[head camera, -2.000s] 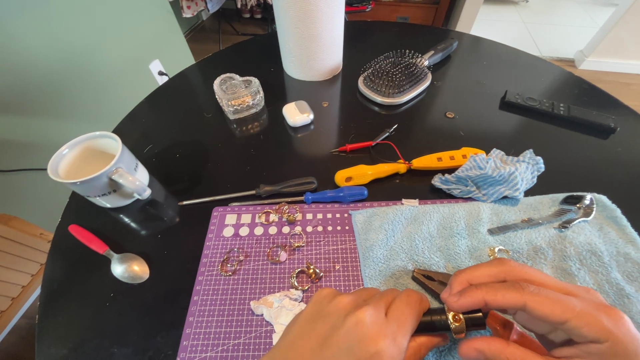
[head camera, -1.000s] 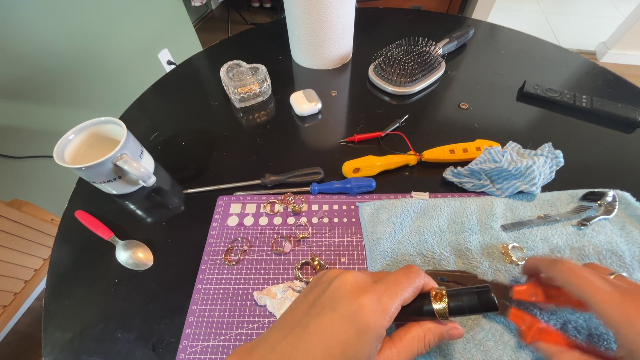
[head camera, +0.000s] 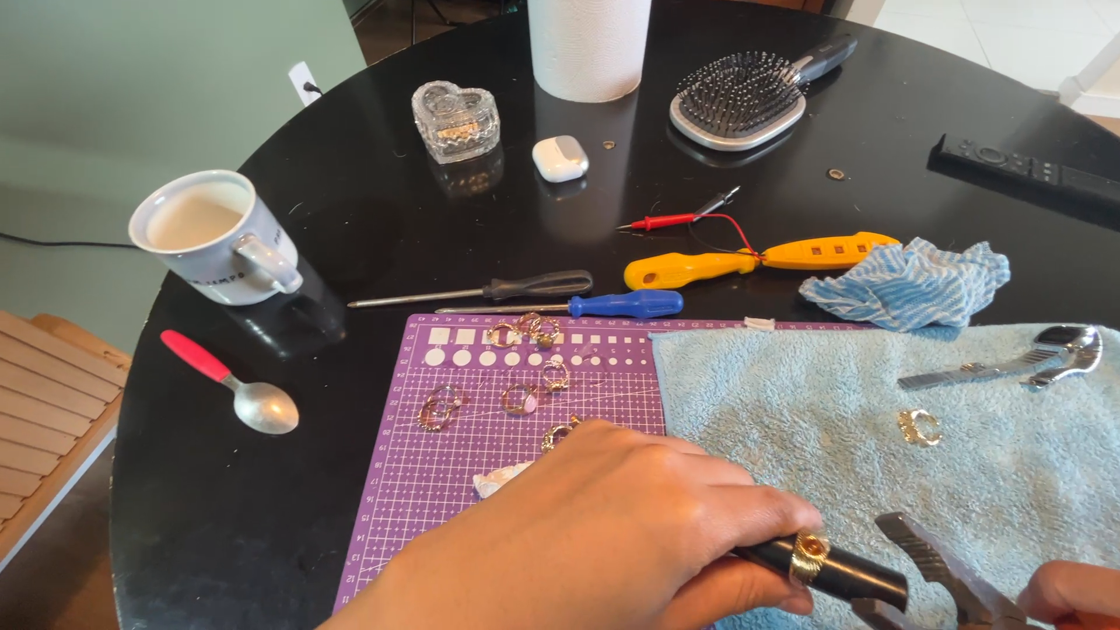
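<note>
My left hand (head camera: 647, 516) grips a black cylindrical rod (head camera: 849, 573) with a gold-coloured ring (head camera: 809, 558) around it, just beyond my fingertips. At the right edge my right hand (head camera: 1072, 595), partly out of view, holds pliers (head camera: 949, 569); their jaws are spread near the rod's free end. Another gold-coloured ring (head camera: 920, 427) lies on the light blue towel (head camera: 752, 402), below a shiny metal tool (head camera: 1063, 354). Several rings, one with a pink stone (head camera: 520, 400), rest on the purple cutting mat (head camera: 394, 490). A crumpled white piece (head camera: 500, 479) is partly hidden by my left hand.
Beyond the mat lie a blue-handled screwdriver (head camera: 626, 304), a black-handled screwdriver (head camera: 538, 285), a yellow tester (head camera: 691, 269) and a striped cloth (head camera: 914, 284). A mug (head camera: 214, 236) and spoon (head camera: 265, 407) are left. Farther back are a glass heart-shaped box (head camera: 456, 122), hairbrush (head camera: 739, 101) and paper roll (head camera: 588, 44).
Both hands were together at the rod two seconds ago; my right hand has since moved right. The pliers, orange-handled in the earlier view, now show spread jaws near the rod's end.
</note>
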